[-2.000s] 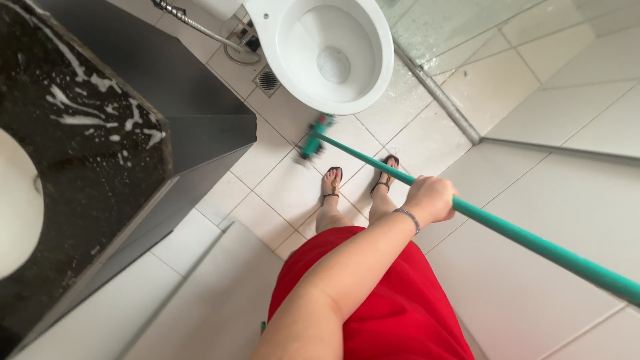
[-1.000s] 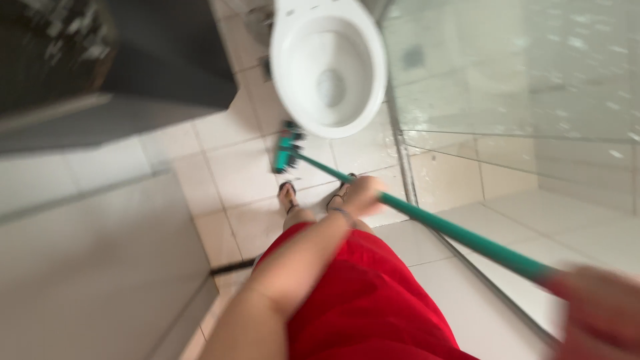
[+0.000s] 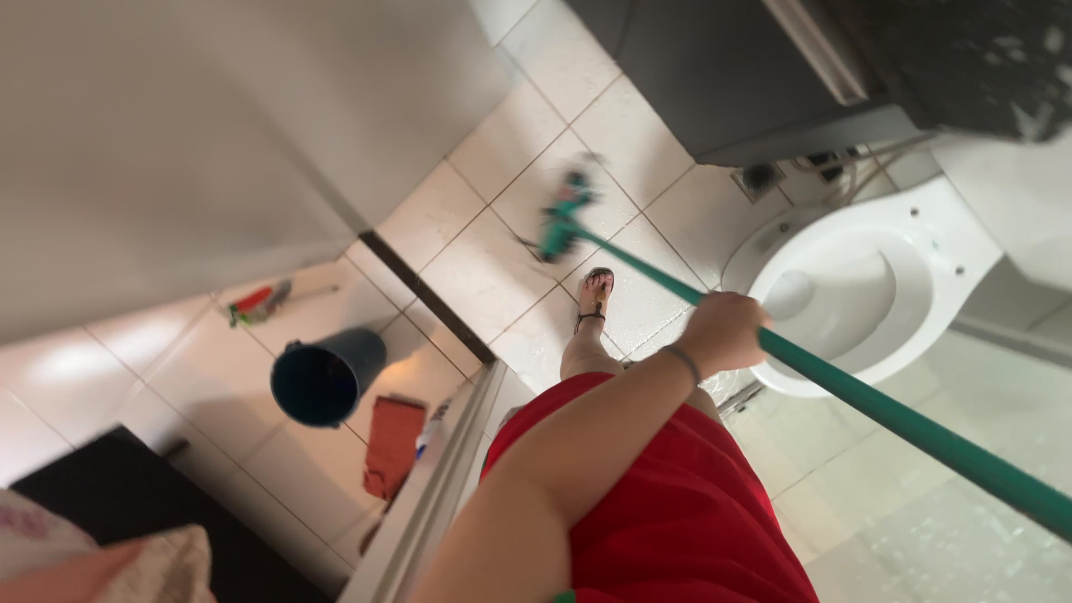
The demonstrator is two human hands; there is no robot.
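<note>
My left hand [image 3: 727, 333], with a thin band at the wrist, is closed around the green handle of a floor brush [image 3: 871, 398]. The handle runs from the lower right edge up to the green brush head [image 3: 565, 219], which is blurred and lies over the white floor tiles beyond my sandaled foot [image 3: 595, 293]. The brush head lies left of the white toilet bowl [image 3: 900, 285]. My right hand is outside the frame, and the far end of the handle is cut off at the right edge.
A dark threshold strip [image 3: 427, 293] crosses the doorway. Beyond it are a dark bucket [image 3: 322, 381], a red cloth [image 3: 394, 444] and a red and green object [image 3: 260, 303]. A dark cabinet [image 3: 695, 75] stands above the toilet, near a floor drain [image 3: 758, 178]. Glass is at right.
The view has turned strongly, showing the doorway and bucket. The brush head has moved away from the toilet toward the doorway side. My right hand, on the handle one second ago, has left the view.
</note>
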